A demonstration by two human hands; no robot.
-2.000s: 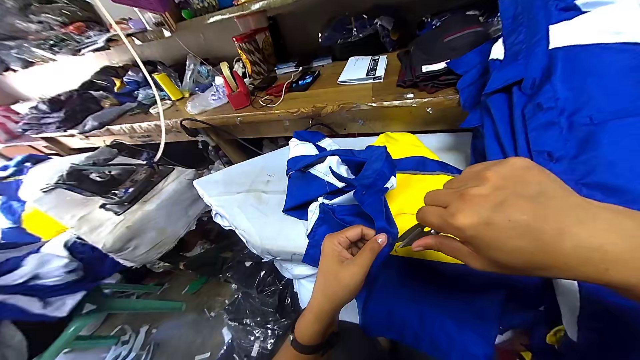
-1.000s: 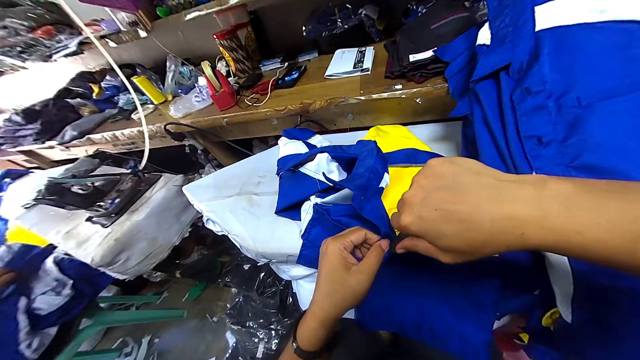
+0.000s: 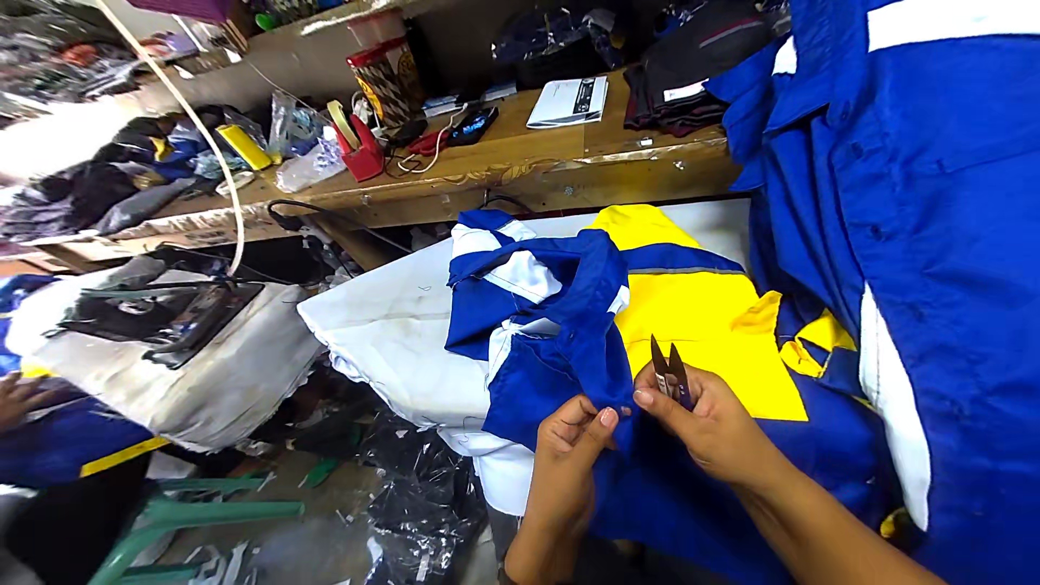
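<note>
My left hand [image 3: 573,455] pinches the edge of a blue garment with white panels [image 3: 561,333] between thumb and fingers. Close to its right, my right hand [image 3: 707,418] holds small thread snips [image 3: 670,375] in the palm, their two dark blades pointing up and apart. The thumb and index fingertip of that hand meet at the same blue edge; whether they grip the cloth is hard to tell. A yellow garment piece with a blue band [image 3: 691,317] lies behind the hands, on a white cloth-covered board [image 3: 390,325].
Behind runs a wooden bench [image 3: 520,162] with a red tape dispenser [image 3: 357,146], a phone [image 3: 473,126] and a booklet [image 3: 569,102]. A large blue garment [image 3: 959,244] hangs at right. At left, an iron [image 3: 175,317] rests on a padded board, near another person's hand [image 3: 16,402] and a green stool [image 3: 162,528].
My right hand has turned so that the snips point upward; two seconds ago they pointed left toward the blue cloth. My left hand stays at the garment's edge.
</note>
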